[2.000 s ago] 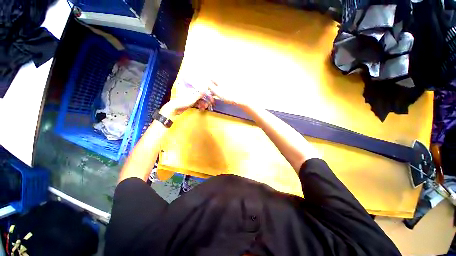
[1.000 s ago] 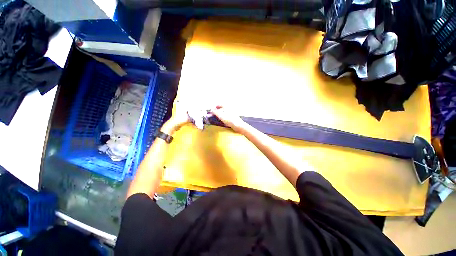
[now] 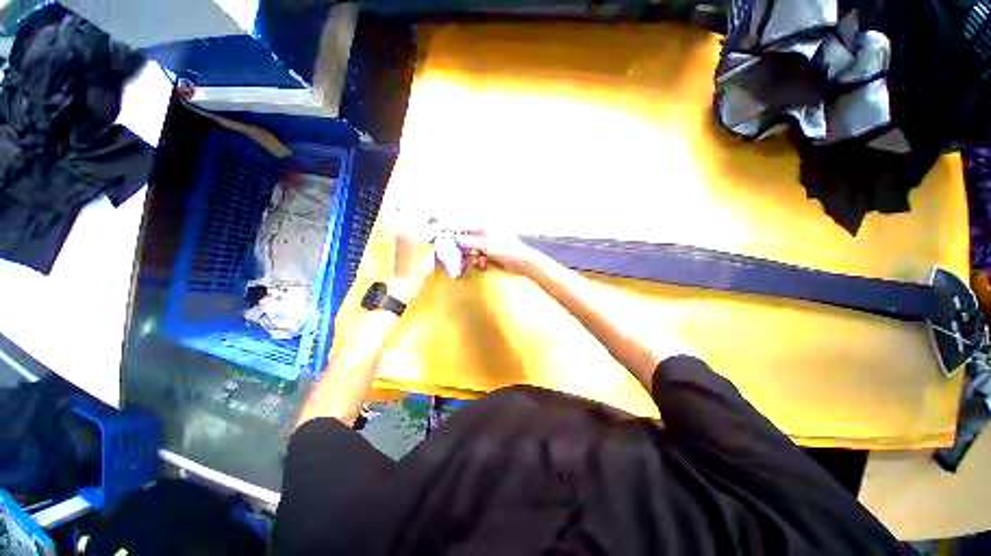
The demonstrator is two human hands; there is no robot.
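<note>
A long narrow dark waistband strip (image 3: 739, 272) lies across the yellow-covered table (image 3: 652, 380), from my hands to the iron. My right hand (image 3: 487, 250) is at the strip's left end, its fingers closed on it. My left hand (image 3: 418, 255) is beside it, washed out by glare, at a small crumpled pale-and-dark piece (image 3: 448, 252); its fingers cannot be made out clearly. The steam iron (image 3: 956, 320) is at the table's right edge, against the strip's far end.
Cut garment pieces (image 3: 810, 81) with grey-white patches are heaped at the table's far right. A blue crate (image 3: 250, 353) with whitish cloth is on the floor at left. Black cloth (image 3: 65, 130) lies on a white surface at far left. A tan cardboard sheet (image 3: 924, 500) is at lower right.
The camera view has shifted a little. Both hands stay together at the strip's left end, and the small crumpled piece between them has changed shape. The strip and iron keep their places on the table.
</note>
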